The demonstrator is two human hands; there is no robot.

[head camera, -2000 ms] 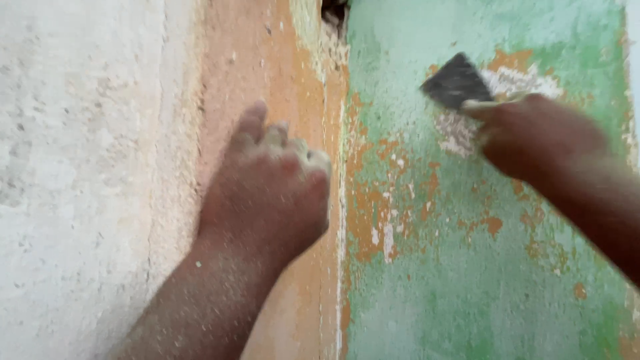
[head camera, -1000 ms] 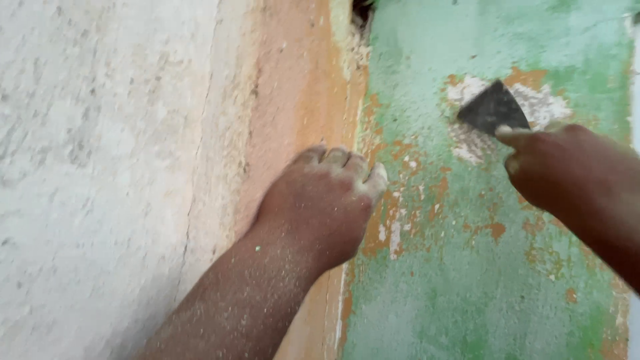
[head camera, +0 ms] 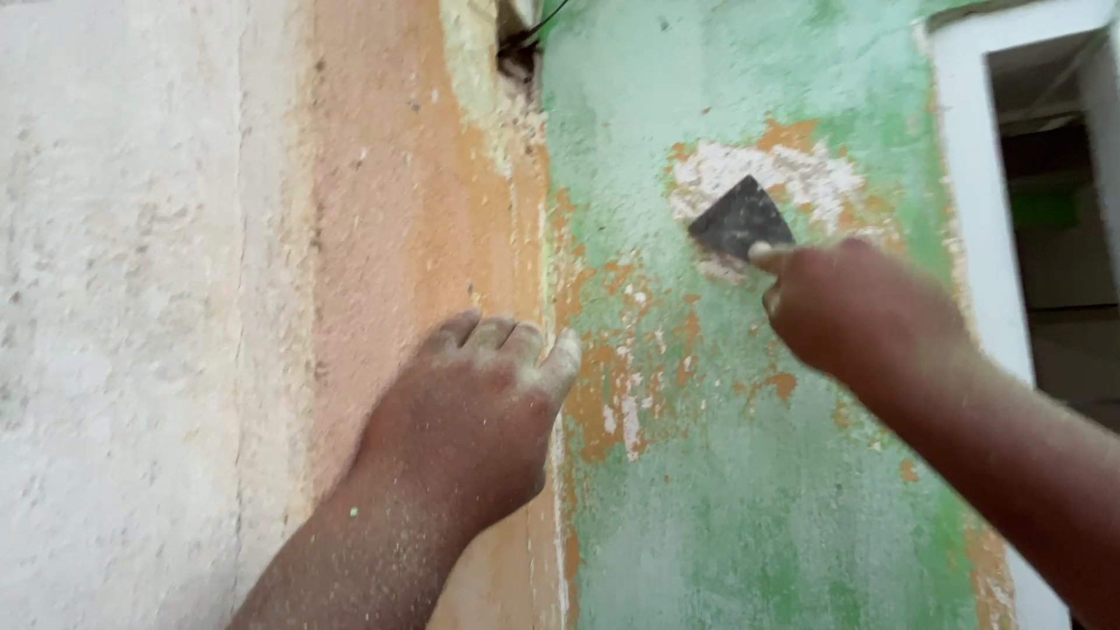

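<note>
My right hand (head camera: 862,311) grips a dark flat-bladed scraper (head camera: 744,219), its handle hidden in the fist and its blade over the bare whitish patch (head camera: 814,179) on the green painted wall (head camera: 744,525). Orange paint borders that patch, and more orange and white flaked spots lie below and to its left. My left hand (head camera: 472,402) is at the orange strip of wall (head camera: 376,219), near the corner with the green wall. It holds no tool that I can see; the fingers are bent, with pale dust on them and the forearm.
A whitish rough wall (head camera: 114,306) fills the left side. At the top of the corner is a ragged hole (head camera: 518,61) with a dark wire. On the right, a white frame (head camera: 984,175) surrounds an opening with a dim interior behind it.
Two seconds ago the left hand was partly raised with its fingers pointing up; it is now lower against the corner. The scraper has shifted over the bare patch. The view now takes in the white frame.
</note>
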